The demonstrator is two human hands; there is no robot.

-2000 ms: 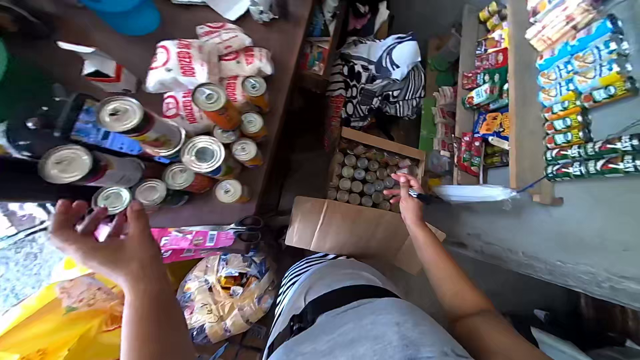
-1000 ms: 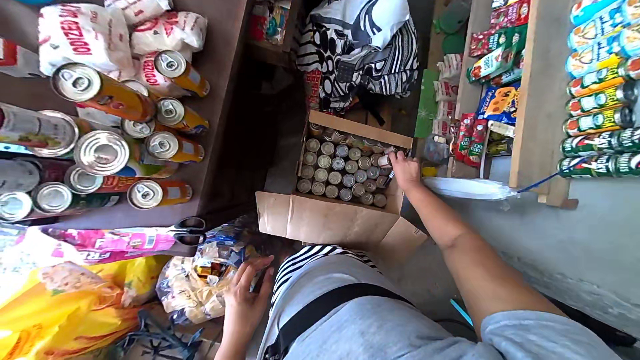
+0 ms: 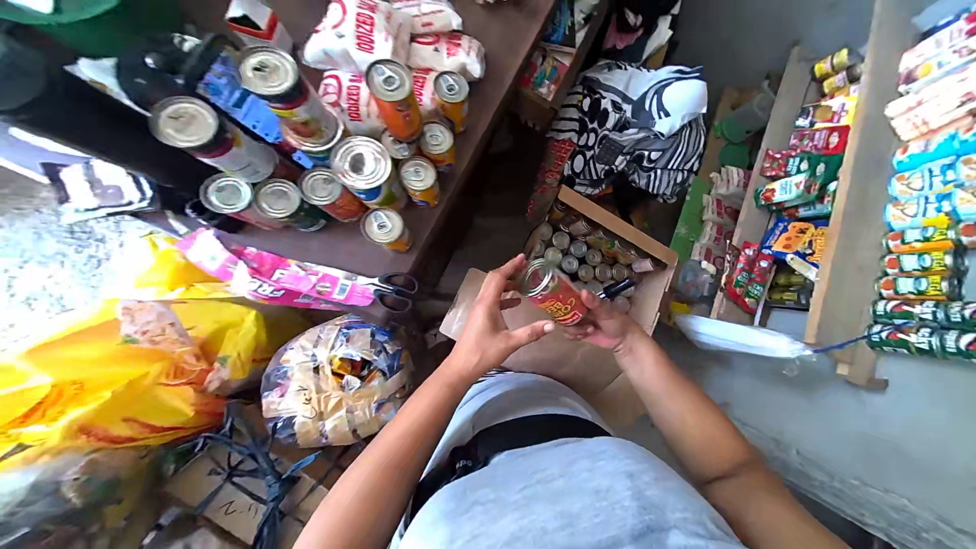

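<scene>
A red corned beef can [image 3: 555,296] is between my two hands, above an open cardboard box [image 3: 616,221] that holds several cans. My right hand [image 3: 608,324] grips its lower end, and a black marker [image 3: 616,288] sticks out from the same hand. At the can's upper end, my left hand [image 3: 499,316] has its thumb and fingers spread around it; whether they touch it is hard to tell. To the left, several cans with bare metal tops, one of them an orange drink can [image 3: 394,103], stand on a brown table [image 3: 476,164].
Black-handled scissors [image 3: 395,292] and a pink package [image 3: 274,274] lie by the table edge. Below them are a clear plastic bag of packets [image 3: 339,381] and a yellow plastic bag [image 3: 114,366]. Wooden shelves [image 3: 858,175] with cans and pouches stand right. Patterned cloth [image 3: 633,126] lies beyond the box.
My right hand has come back from the box's right side with a red can. My left hand has moved up from beside the clear bag to the can.
</scene>
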